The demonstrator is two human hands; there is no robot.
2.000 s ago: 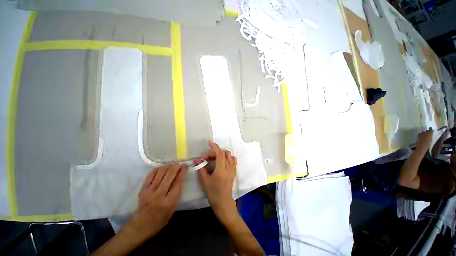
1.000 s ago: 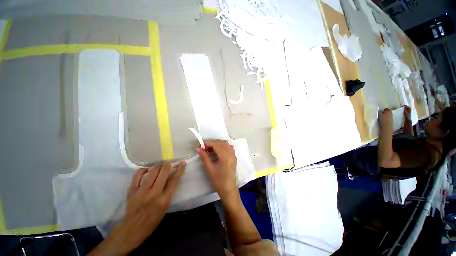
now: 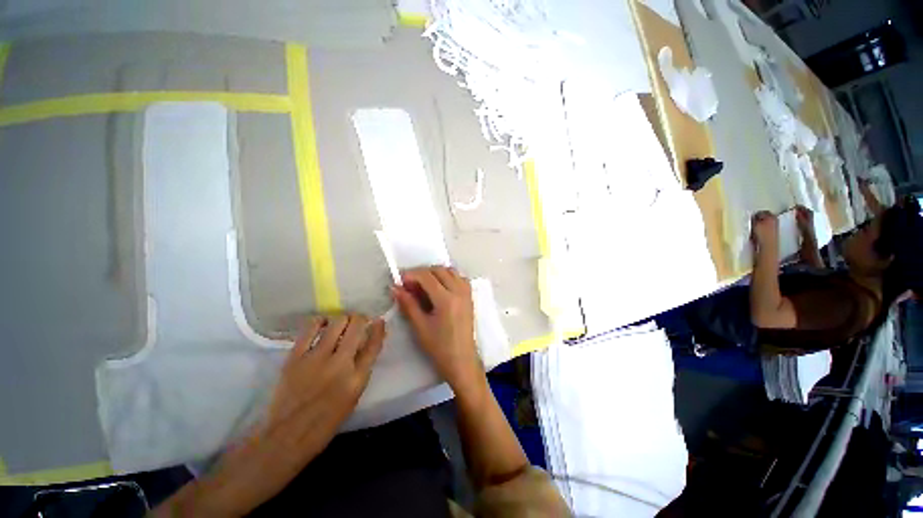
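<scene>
A white vest panel (image 3: 187, 253) lies on the grey surface, its two straps pointing away from me. A narrow white neckline strip (image 3: 238, 293) follows the U-shaped neckline edge, and its free end stands up along the right strap. My right hand (image 3: 433, 309) holds the strip near that end between thumb and fingertips, at the base of the right strap. My left hand (image 3: 332, 369) lies flat on the panel, fingertips on the neckline edge, pressing near the strip. Its fingers are slightly apart and hold nothing visible. Part of the strip is hidden under the hands.
Yellow tape (image 3: 312, 182) crosses the work surface. A strip pile (image 3: 486, 71) lies at the far right, and a loose curved strip (image 3: 472, 192) nearer. A white cut-piece stack (image 3: 607, 415) is below the table edge. A black object (image 3: 702, 172) and another person (image 3: 810, 304) are farther right.
My left hand has moved right along the neckline edge. My right hand has shifted from the neckline bottom to the right strap's base, and the strip end now lies along that strap.
</scene>
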